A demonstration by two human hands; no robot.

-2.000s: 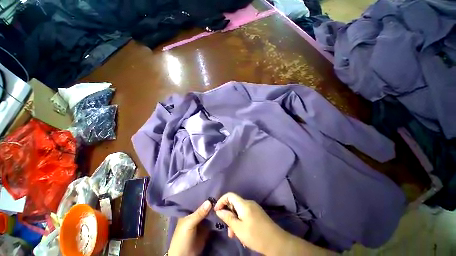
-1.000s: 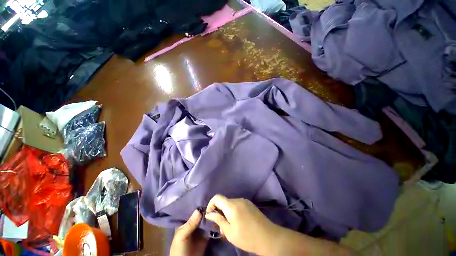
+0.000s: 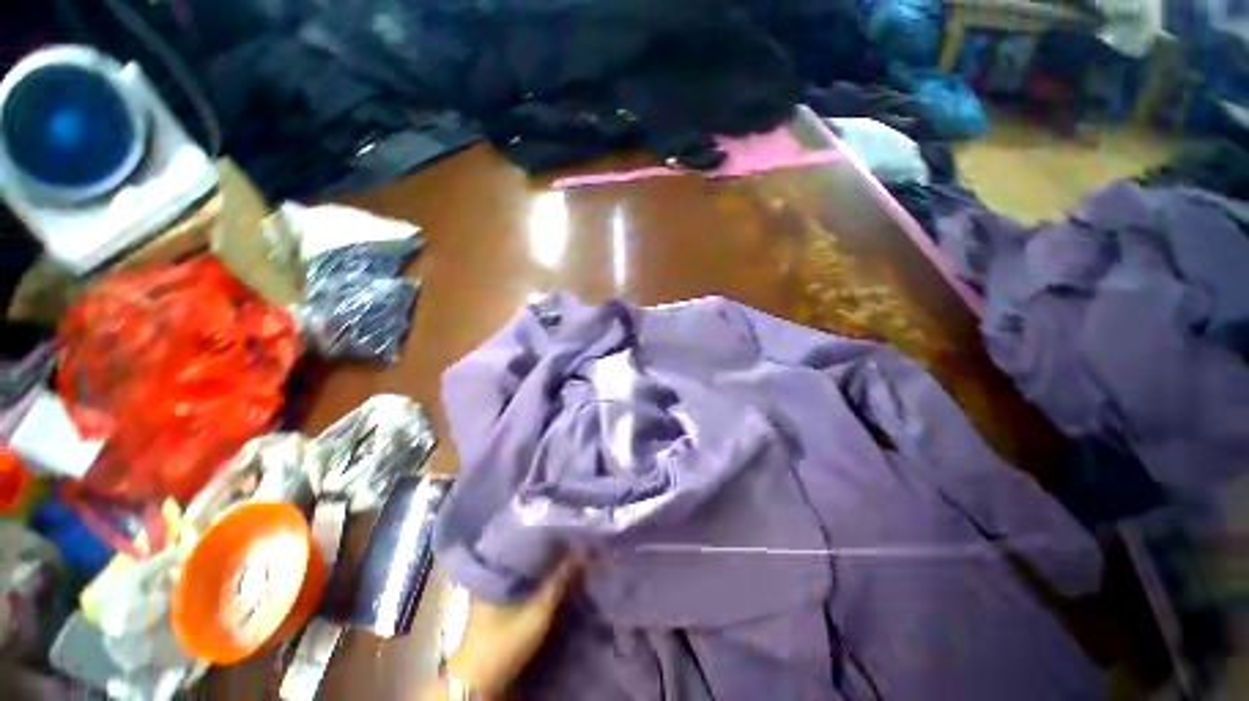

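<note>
The purple coat (image 3: pixel 712 466) lies spread over the brown table, with its paler satin lining (image 3: pixel 633 422) showing in the opening. My left hand (image 3: pixel 514 633) is at the coat's near left edge, blurred, with its fingertips at the cloth; the cloth is pinched there. A pale thread (image 3: pixel 822 551) runs in a long, nearly straight line to the right across the coat. My right hand is not in view. No needle or button can be made out.
A black smartphone (image 3: pixel 403 555), orange bowl (image 3: pixel 247 582), clear bags (image 3: pixel 370 452) and red plastic bag (image 3: pixel 178 370) lie at left. A white fan (image 3: pixel 103 151) stands behind them. Black garments (image 3: pixel 548 69) are heaped at the far side, purple coats (image 3: pixel 1123 315) at right.
My right hand has left the picture and the thread now shows stretched across the coat. The view has tilted up, bringing in the fan. The lining opening has changed shape.
</note>
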